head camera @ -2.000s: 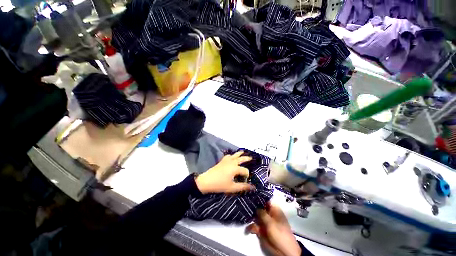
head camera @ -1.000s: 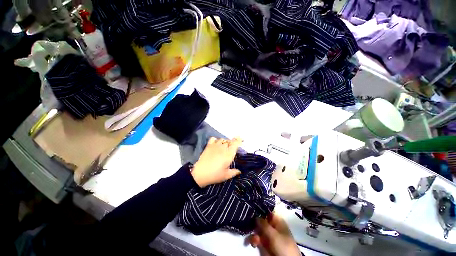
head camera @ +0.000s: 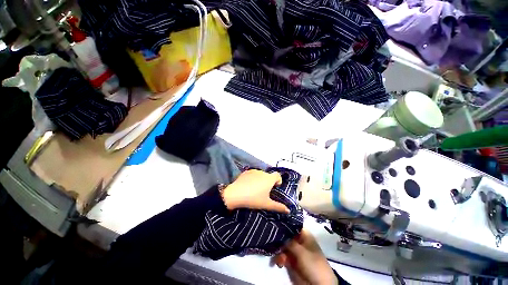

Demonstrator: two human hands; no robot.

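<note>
A dark piece with thin white stripes [head camera: 239, 231] lies bunched at the left end of the white sewing machine head [head camera: 356, 178]. A plain grey part [head camera: 214, 167] joins it, with a plain black part [head camera: 189, 131] at the far end. My left hand [head camera: 256, 192] lies over the striped cloth, thumb and fingers on its upper part near the machine. My right hand [head camera: 306, 259] is at the cloth's lower right edge, fingertips at the edge, slightly blurred. The needle area is hidden by the machine head and cloth.
A heap of striped cloth [head camera: 312, 50] lies behind. A yellow bag [head camera: 184, 55] with white cord [head camera: 195, 61], cardboard [head camera: 83, 161] and a red-capped bottle [head camera: 89, 58] are at left. A green-handled tool [head camera: 479, 138] and pale green roll [head camera: 419, 111] stand at right. Purple cloth [head camera: 429, 33] lies at rear right.
My left hand has moved from the grey part toward the machine, onto the striped cloth, since a second ago. My right hand stays at the lower edge. The view has shifted slightly.
</note>
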